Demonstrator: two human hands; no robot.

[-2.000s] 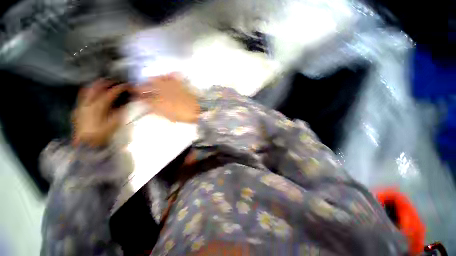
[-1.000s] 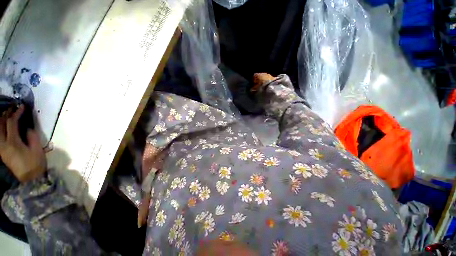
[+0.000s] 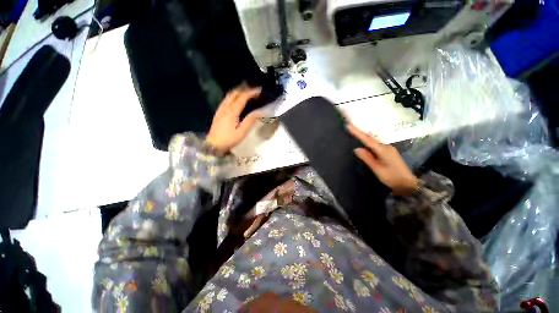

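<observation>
A black panel lies on the white table, left of the needle area. My left hand is at the panel's right edge, fingers apart and slightly blurred; whether it presses on the panel is unclear. A plain dark strip runs from near the needle area down over the table's front edge towards my lap. My right hand holds the strip by its right edge. The strip's lower end is lost in dark shadow.
The white sewing machine with a lit screen stands at the back. Dark snips lie right of the needle. Crumpled clear plastic is at the right. Black shaped pieces lie at the left, a dark strap bundle at lower left.
The view has swung back to the machine. My right hand has come up from low beside the seat and now holds the dark strip. My left hand is by the black panel.
</observation>
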